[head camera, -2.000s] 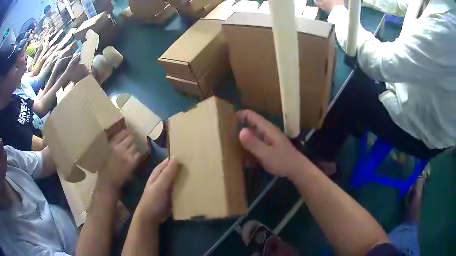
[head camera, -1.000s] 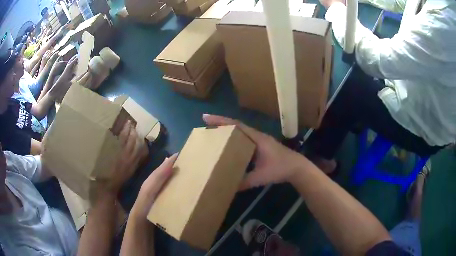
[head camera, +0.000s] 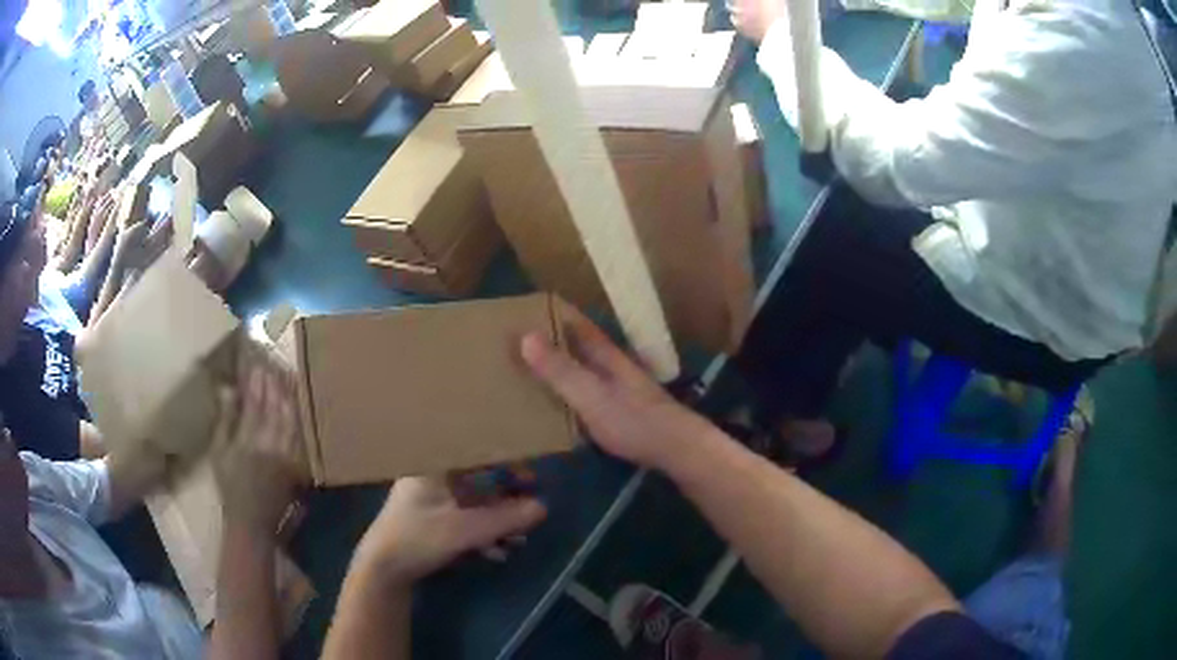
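A closed brown mailer box (head camera: 432, 387) is held above the table, its large face turned towards me and its long side running left to right. My right hand (head camera: 603, 387) grips its right end, with the thumb on the large face and the other fingers partly hidden. My left hand (head camera: 445, 526) is just below the box's lower edge with its fingers apart; whether it touches the underside cannot be told.
A neighbour's blurred hand (head camera: 258, 432) and part-folded box (head camera: 161, 368) are close at left. Beyond are stacked boxes (head camera: 420, 200), a large upright carton (head camera: 620, 213) and a pale post (head camera: 581, 181). A seated person (head camera: 1020, 194) is at right on a blue stool (head camera: 968, 426).
The held box has turned from slanting to lying crosswise, with its large face towards me. My left hand has left its left side and moved below it. The view has shifted.
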